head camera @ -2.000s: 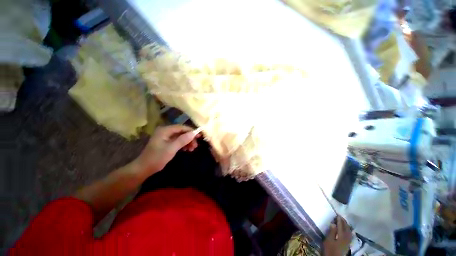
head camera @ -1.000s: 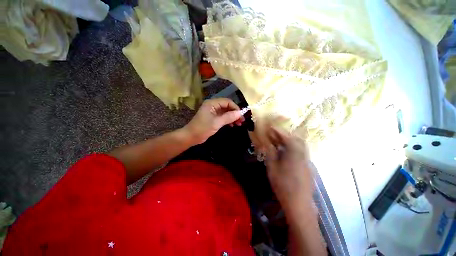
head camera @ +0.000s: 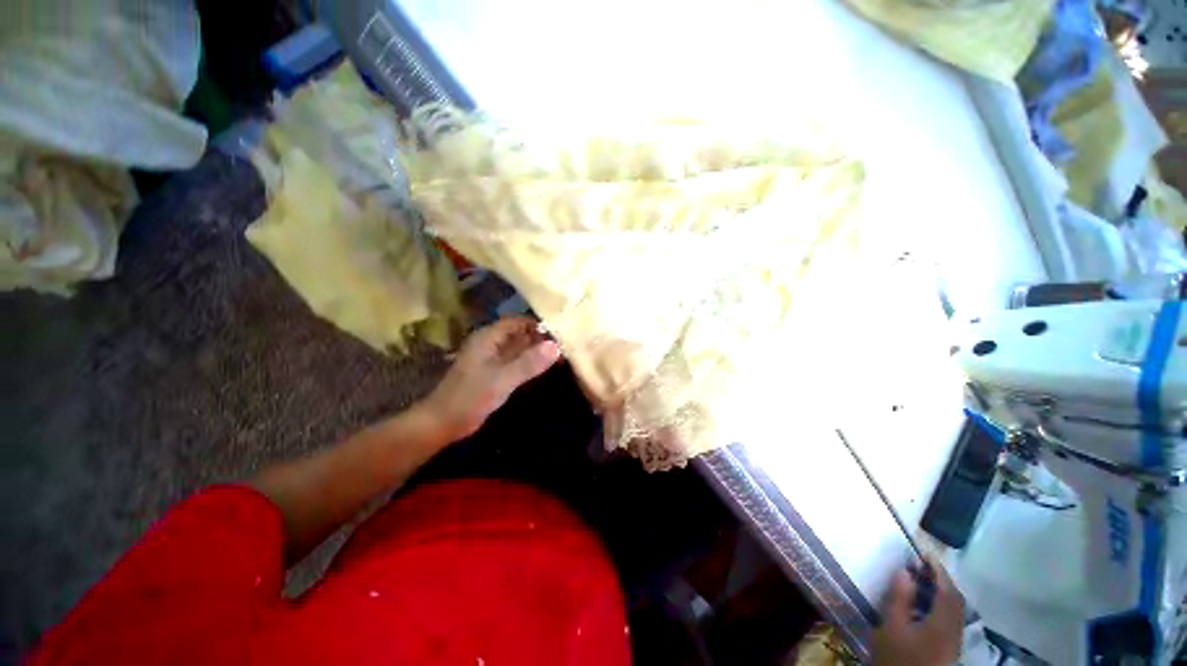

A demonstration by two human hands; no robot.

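Note:
A pale yellow garment panel [head camera: 592, 280] with cream lace trim [head camera: 657, 442] lies over the table's front edge, largely washed out by the lamp. My left hand [head camera: 495, 377] is at its near edge, fingertips pinched on a tiny whitish end of trim. My right hand [head camera: 922, 618] is at the lower right, blurred and partly cut off by the picture's lower edge. Its fingers are around a small dark object [head camera: 924, 588], possibly snips. The white sewing machine [head camera: 1074, 345] with blue stripe stands to the right; its needle is not clear.
A dark phone [head camera: 963, 481] lies by the machine head. The white table has a ruler-marked front edge [head camera: 781, 533]. Yellow cloth [head camera: 345, 247] hangs left of the table, with whitish cloth [head camera: 78, 156] farther left. More cloth [head camera: 1080, 117] lies beyond the table.
My right hand has left the garment and moved right, to the table beside the machine, where a dark object shows in its fingers. My left hand stays at the garment's edge. The view has shifted.

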